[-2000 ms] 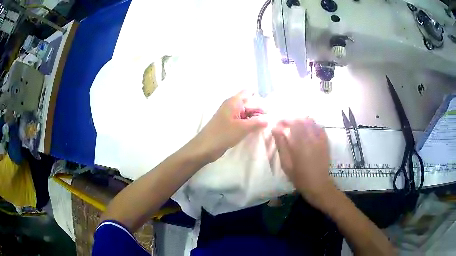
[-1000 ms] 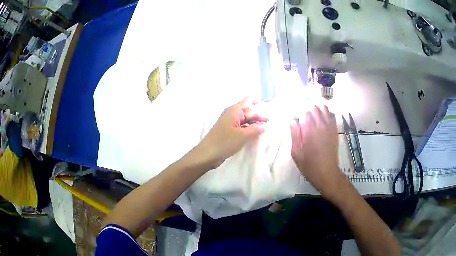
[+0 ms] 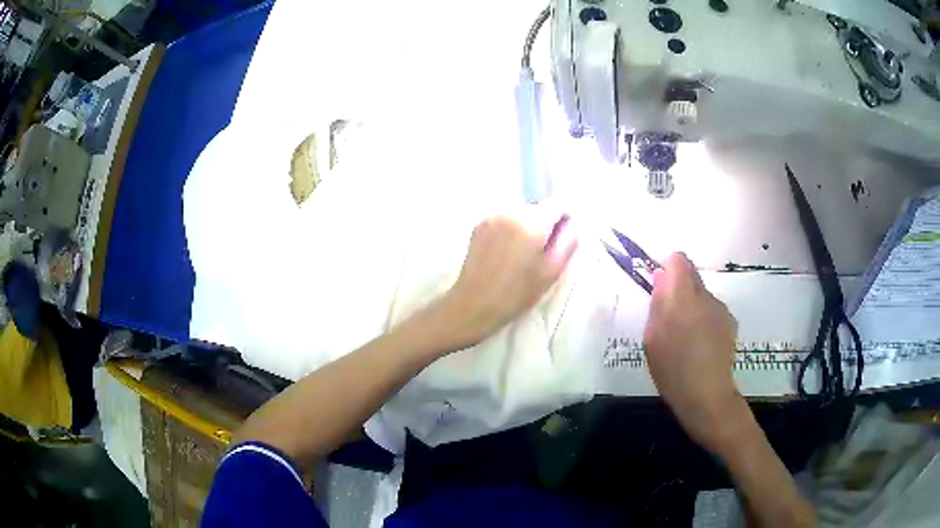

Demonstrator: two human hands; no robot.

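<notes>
White fabric [image 3: 340, 278] spreads over the table and hangs over its front edge, strongly overexposed near the needle. My left hand [image 3: 510, 268] grips a bit of the fabric left of the needle area; the fingertips are washed out by glare. My right hand [image 3: 689, 330] holds the thread snips [image 3: 631, 258], their two blades apart and pointing up and left toward my left hand. The sewing machine head [image 3: 722, 83] stands at the upper right. A tan patch [image 3: 306, 170] shows in the fabric pile at left.
Black shears [image 3: 825, 289] lie at right, beside a printed paper sheet [image 3: 912, 268]. A measuring scale [image 3: 768, 357] runs along the front edge. A pale lamp [image 3: 532, 139] hangs left of the needle. A blue surface [image 3: 170, 206] is at left, a yellow-framed trolley [image 3: 186, 404] below.
My right hand has left the fabric and picked up the snips from the table right of the needle, bringing them left. My left hand stays on the fabric, its fingers shifted slightly.
</notes>
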